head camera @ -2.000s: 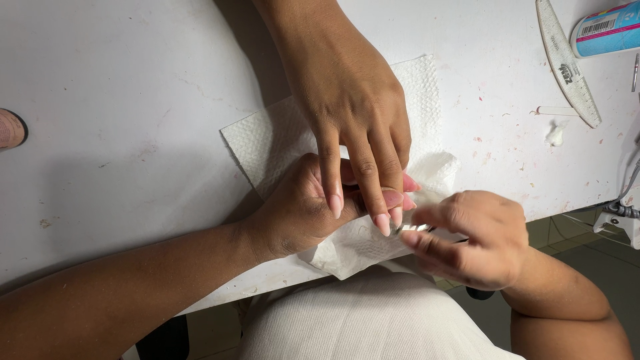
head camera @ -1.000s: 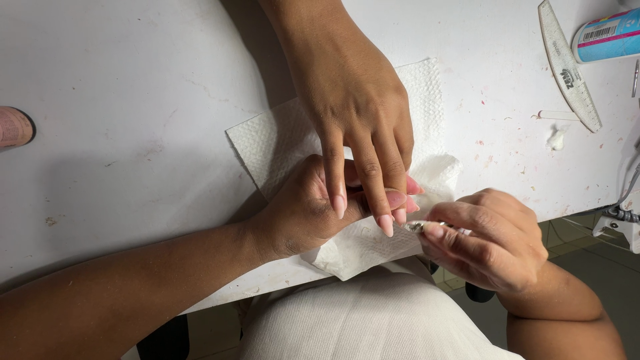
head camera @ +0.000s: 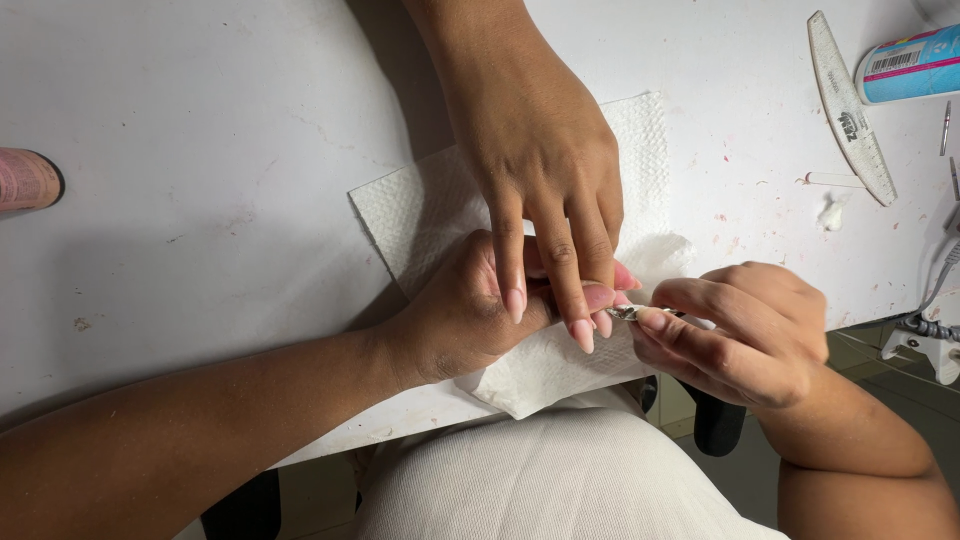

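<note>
Another person's hand (head camera: 540,142) reaches in from the top, palm down, with long pale pink nails. My left hand (head camera: 472,315) lies beneath it and grips its fingers, the thumb across one of them near the tip. Pinched in my right hand (head camera: 735,334) is a small shiny metal nail tool (head camera: 624,312), probably a cuticle nipper or pusher; its tip is at the held fingertip, and my fingers hide most of it. Under the hands a white textured paper towel (head camera: 397,202) lies on the white table.
At the upper right are a curved nail file (head camera: 847,112), a blue container (head camera: 911,66), a thin white stick (head camera: 834,180) and a cotton tuft (head camera: 832,213). A pink container (head camera: 28,180) lies at the left edge. A white clamp (head camera: 926,349) with a cable grips the table's right side.
My right hand has shifted slightly left from one second ago, bringing the metal tool closer to the held fingertip. My left hand keeps its grip, and the other person's hand stays nearly still.
</note>
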